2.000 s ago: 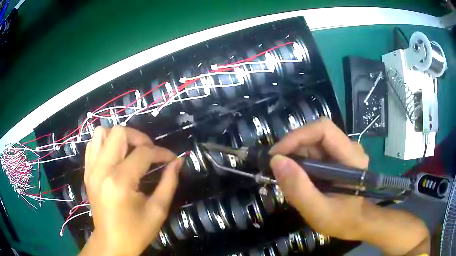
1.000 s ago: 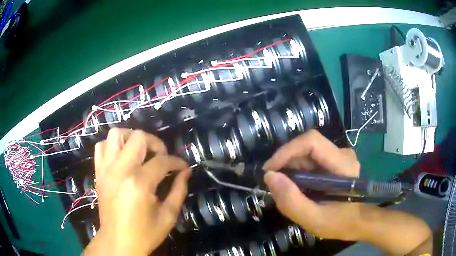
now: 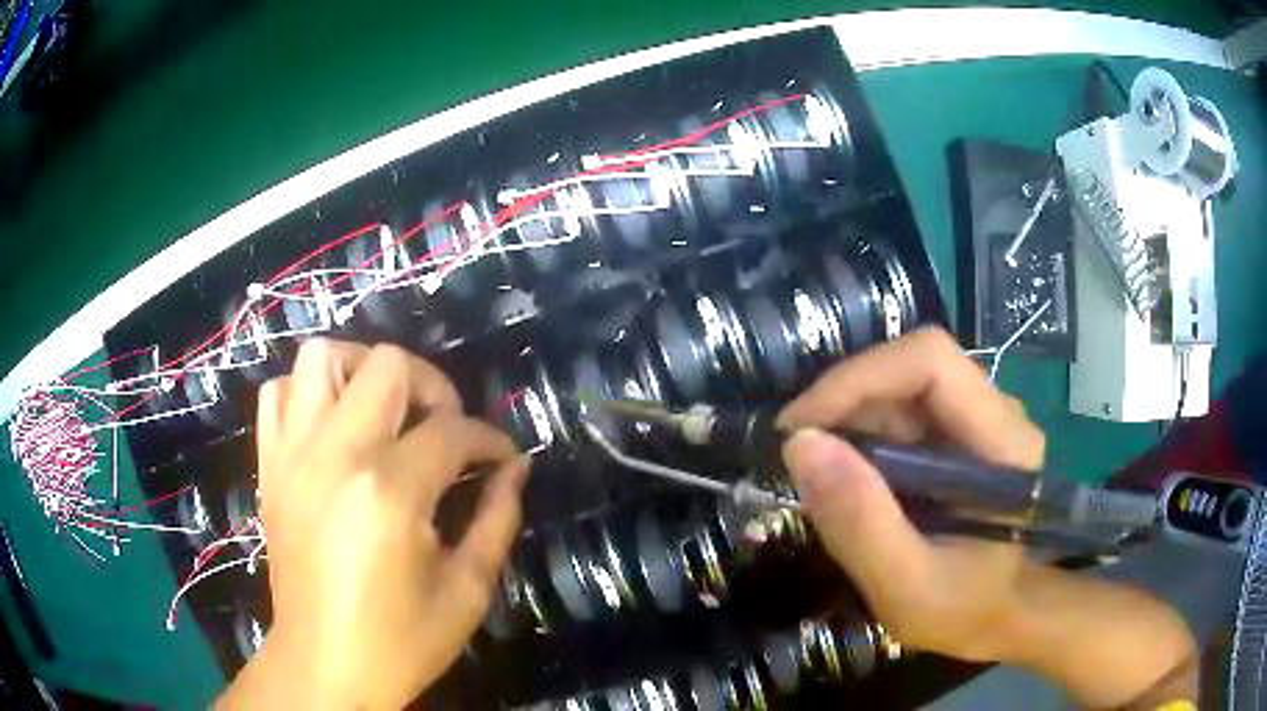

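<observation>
My left hand (image 3: pixel 382 514) pinches a white lead wire (image 3: pixel 536 447) between thumb and forefinger, its end at a round part (image 3: pixel 539 414) in the second row. A short red wire lies at the same part. My right hand (image 3: pixel 924 507) holds the soldering iron (image 3: pixel 945 479) like a pen, pointing left. The iron tip (image 3: pixel 611 407) and the bent silver feed tube (image 3: pixel 653 472) end just right of that part; contact cannot be told. Round parts stand in rows in the black tray (image 3: pixel 556 322). Red and white leads drape over the top row.
A tangled red-white wire bundle (image 3: pixel 56 452) lies left of the tray. At the right are a black tool tray (image 3: pixel 984 250), a white box (image 3: pixel 1098 375) and a solder spool (image 3: pixel 1198 146). A white edge strip (image 3: pixel 278 206) runs behind the tray on the green mat.
Since one second ago, the iron and my right hand have shifted right, drawing the tip slightly away from the part. My left hand stays nearly in place, still pinching the wire.
</observation>
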